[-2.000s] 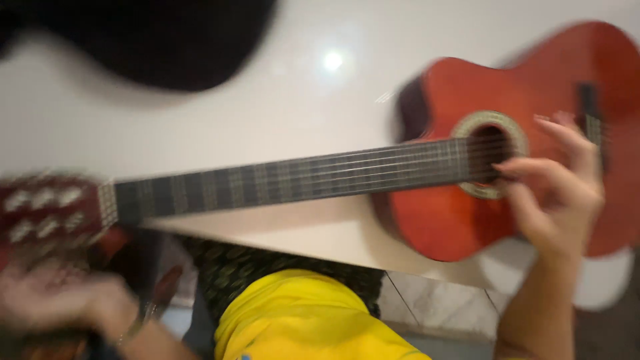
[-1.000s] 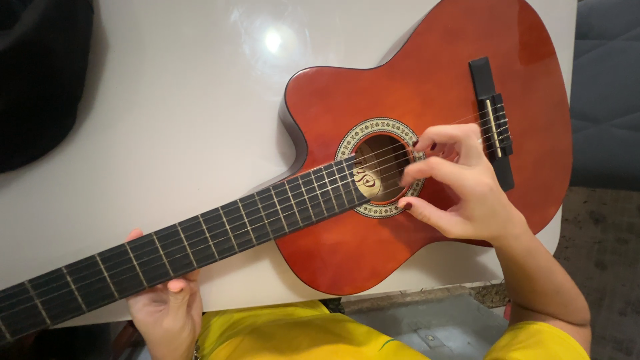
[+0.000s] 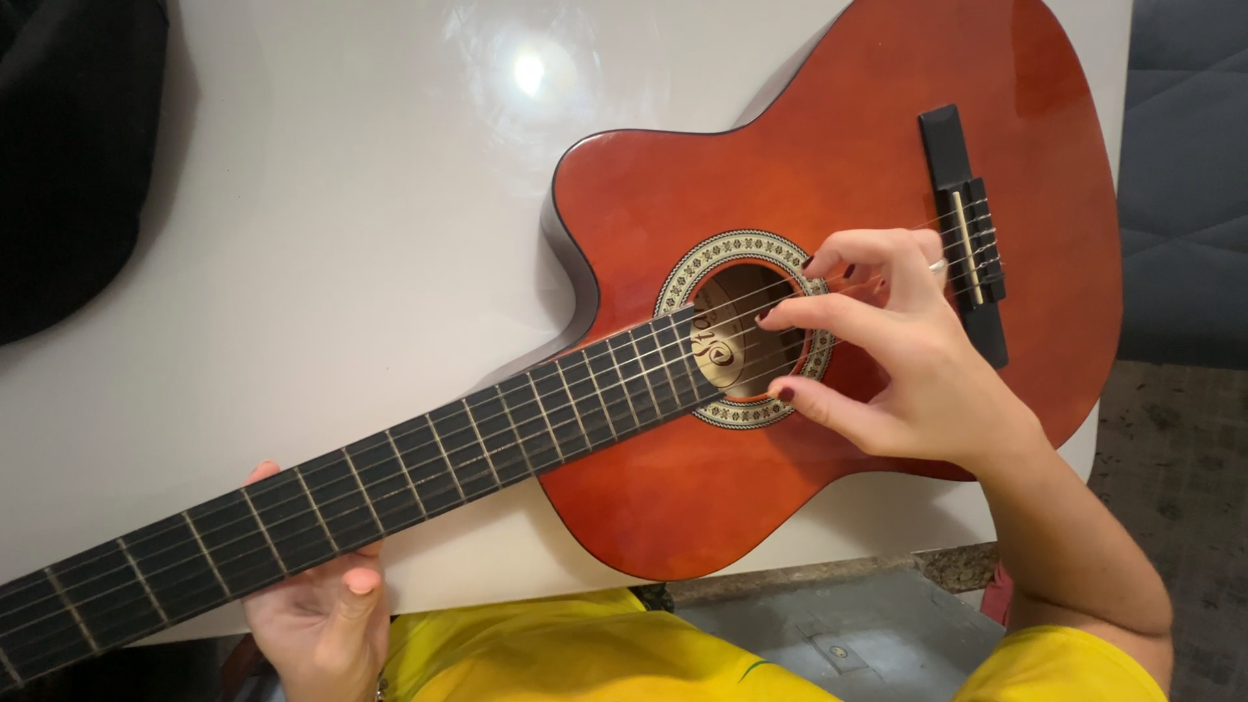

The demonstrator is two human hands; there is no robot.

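A reddish-orange acoustic guitar with a cutaway (image 3: pixel 643 507) lies face up on a white glossy table. Its dark fretboard (image 3: pixel 448 448) runs to the lower left; the headstock is out of view. My left hand (image 3: pixel 327 604) is under the neck, palm up, with a fingertip showing past the far edge and the thumb at the near edge; how firmly it holds is unclear. Over the strings by the sound hole (image 3: pixel 746 331) is my right hand (image 3: pixel 897 341), fingers curved and spread, fingertips at the strings. The black bridge (image 3: pixel 960 234) is just beyond it.
The white table (image 3: pixel 370 234) carries the guitar, and its near edge runs close to my yellow shirt (image 3: pixel 585 653). A black object (image 3: pixel 68 156), partly cut off, sits at the upper left. Grey quilted upholstery (image 3: pixel 1185 175) stands beyond the table's right edge.
My left hand has moved from beside the headstock to under the neck. My right hand stays over the strings by the sound hole. The view has shifted toward the guitar's body.
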